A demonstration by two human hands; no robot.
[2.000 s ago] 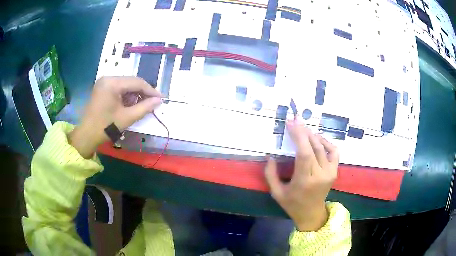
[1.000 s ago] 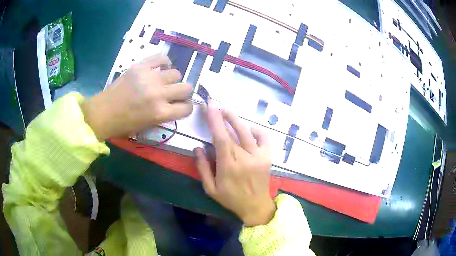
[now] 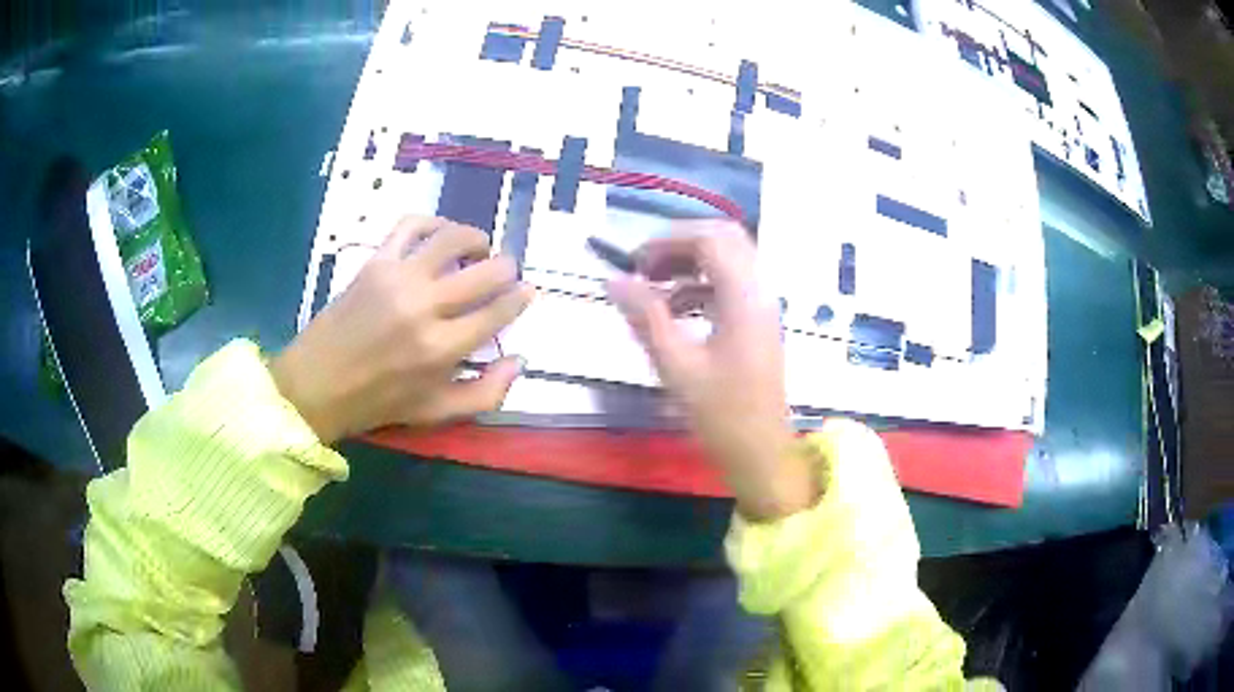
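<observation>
A white back plate [image 3: 677, 362] with dark rectangular cut-outs lies on a red foam pad [image 3: 961, 466]. Red lead wires [image 3: 616, 175] cross its upper part, and a thin lead runs along its near part. My left hand [image 3: 413, 325] is over the plate's near left part, fingers bent at the thin lead; its fingertips are partly hidden, so its hold cannot be told. My right hand [image 3: 711, 325] is blurred, raised over the middle of the plate, with a small black tape piece [image 3: 612, 253] between thumb and fingers.
A green packet [image 3: 160, 250] and a black strip with a white edge [image 3: 95, 318] lie at the left of the green bench [image 3: 271, 95]. Another white plate [image 3: 1069, 108] lies at the upper right. A clear plastic bag [image 3: 1175, 595] is at the lower right.
My right hand has moved left from the thin lead, then lifted away to the right with the black piece. My left hand has moved right along the near edge. The view has shifted.
</observation>
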